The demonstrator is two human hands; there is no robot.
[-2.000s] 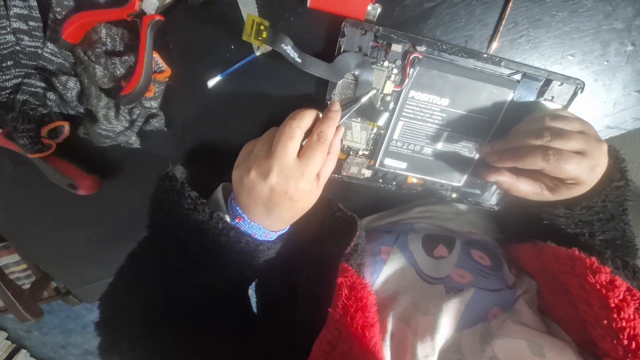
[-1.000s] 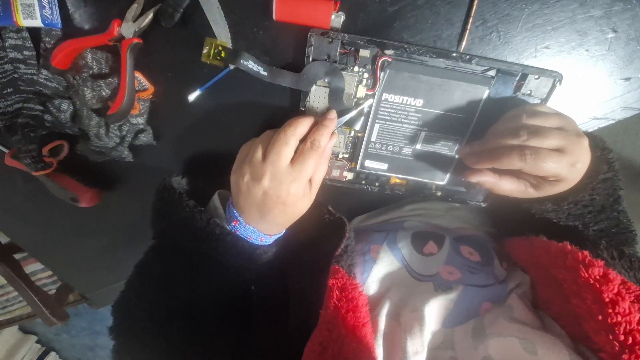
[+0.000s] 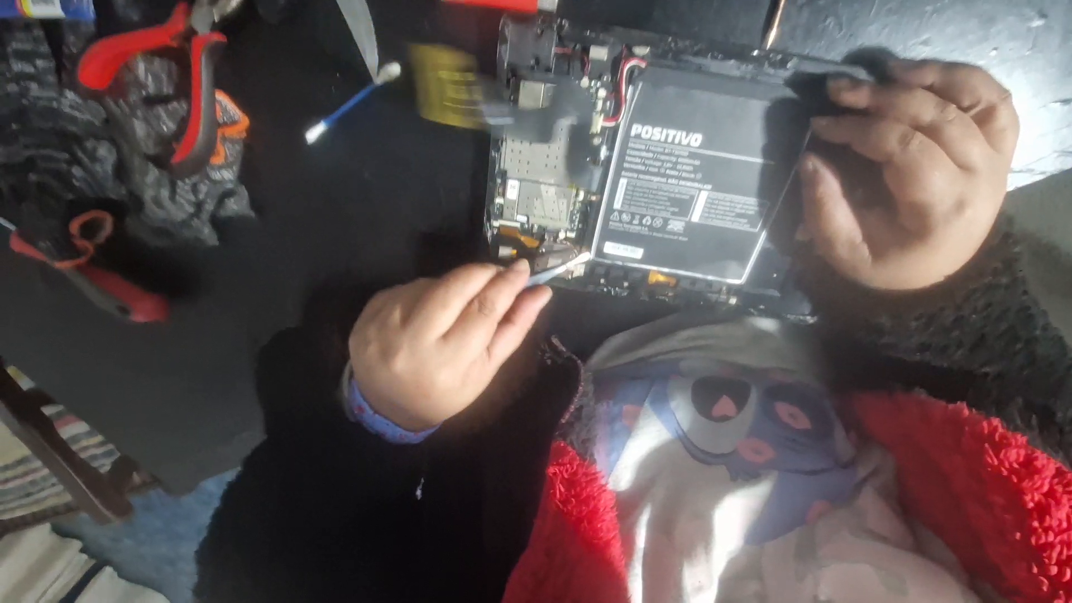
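Note:
My left hand (image 3: 444, 343) pinches a cotton swab (image 3: 559, 270), its tip at the lower left corner of the battery (image 3: 687, 184) in an opened Positivo tablet. The tablet's circuit board (image 3: 536, 184) lies exposed left of the battery, with red and white wires (image 3: 624, 92) near the top. A flat flex cable with a blurred yellow end (image 3: 448, 86) reaches over the board's upper left. My right hand (image 3: 917, 176) is at the tablet's right end, fingertips on its upper right corner and edge, the thumb beside the battery.
A second cotton swab (image 3: 352, 105) with a blue stem lies left of the tablet. Red-handled pliers (image 3: 199, 92) rest on a grey knitted cloth (image 3: 184, 193); another red-handled tool (image 3: 121, 291) is below. A metal blade (image 3: 360, 33) and a red object (image 3: 502, 4) are at the top.
My left hand has moved down along the board with its swab, from the battery's left side to its lower left corner. My right hand has moved up along the tablet's right end. The flex cable has shifted.

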